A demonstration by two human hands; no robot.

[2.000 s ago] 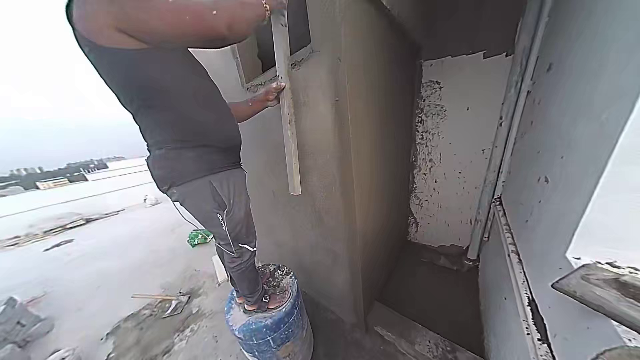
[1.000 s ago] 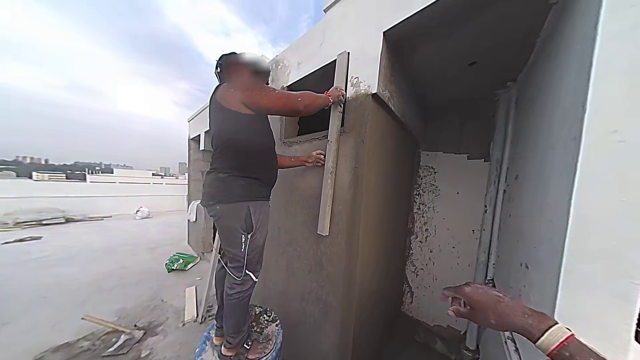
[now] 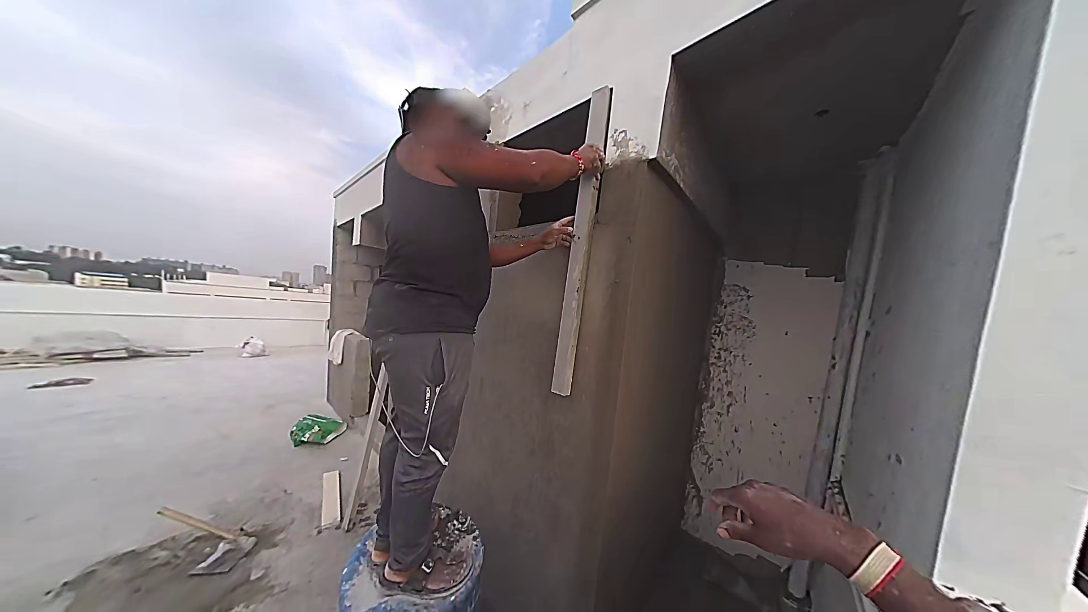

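My right hand (image 3: 769, 520) reaches in from the lower right, fingers partly curled, holding nothing, in front of the recess with its patchy white wall (image 3: 765, 382). My left hand is out of the picture. Ahead, another person (image 3: 433, 255) in a black sleeveless top and grey trousers stands on a blue drum (image 3: 408, 595). That person's two hands hold a long straightedge (image 3: 580, 255) nearly upright against the plastered wall (image 3: 527, 408), beside a dark window opening (image 3: 552, 136).
Pipes (image 3: 850, 340) run down the recess by the grey side wall (image 3: 918, 357). Left of the drum lie a long-handled tool (image 3: 200, 523) by wet mortar (image 3: 127, 569), a short board (image 3: 331, 499) and a green bag (image 3: 317, 429). A plank (image 3: 367, 442) leans behind the person.
The view has swung upward since the first frame. My right hand, unseen two seconds ago, came in at the lower right and stays there. The other person still holds the straightedge.
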